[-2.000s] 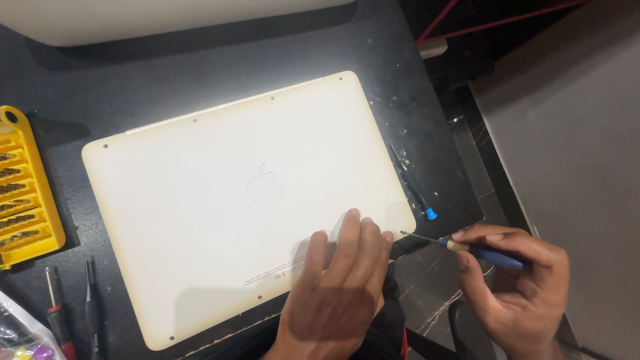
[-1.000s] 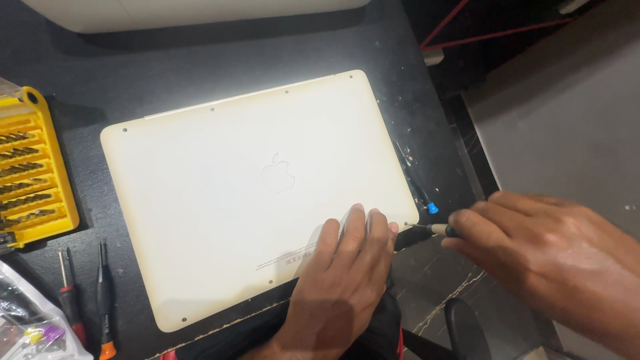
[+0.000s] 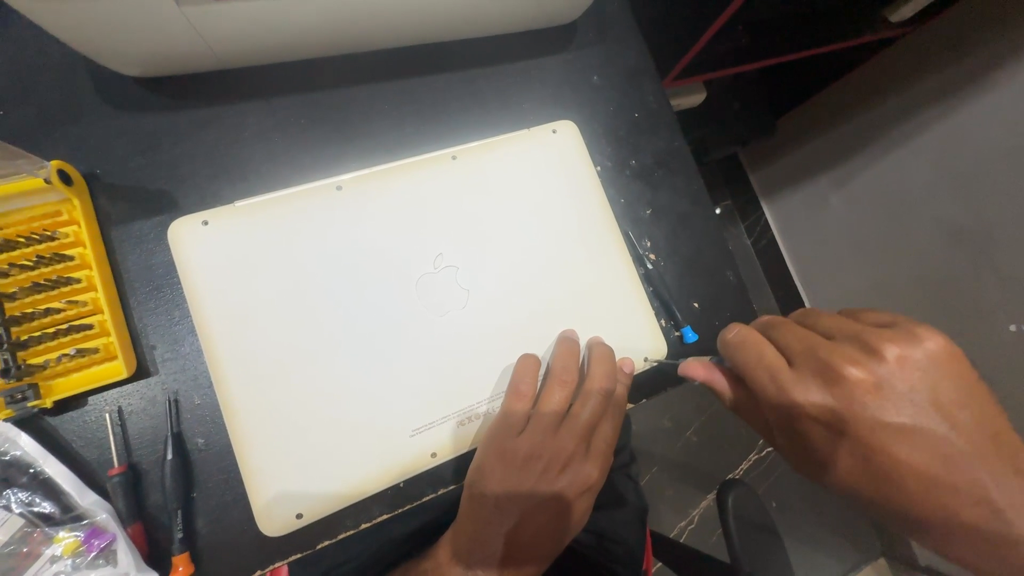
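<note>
A white Apple laptop (image 3: 336, 320) lies bottom side up on the black table, with screws along the edges of its cover. My left hand (image 3: 552, 440) rests on its lower right part, palm down, fingers slightly apart. At the right, my right hand (image 3: 848, 392) is closed around a screwdriver (image 3: 672, 363), whose handle is mostly hidden by the fingers. The screwdriver's tip is at the screw (image 3: 646, 360) in the lower right corner. A thin screwdriver with a blue cap (image 3: 689, 334) lies just beyond the laptop's right edge.
A yellow bit case (image 3: 120, 352) stands open at the left. Below it are a red and black screwdriver (image 3: 120, 488), a black one with an orange end (image 3: 174, 472) and a clear plastic bag (image 3: 56, 512). A white rounded object (image 3: 360, 32) stands at the back; the table's edge runs along the right.
My right hand has turned over around the screwdriver, from a fingertip hold to a fist-like grip with the back of the hand up. My left hand stays on the laptop. The view has shifted slightly.
</note>
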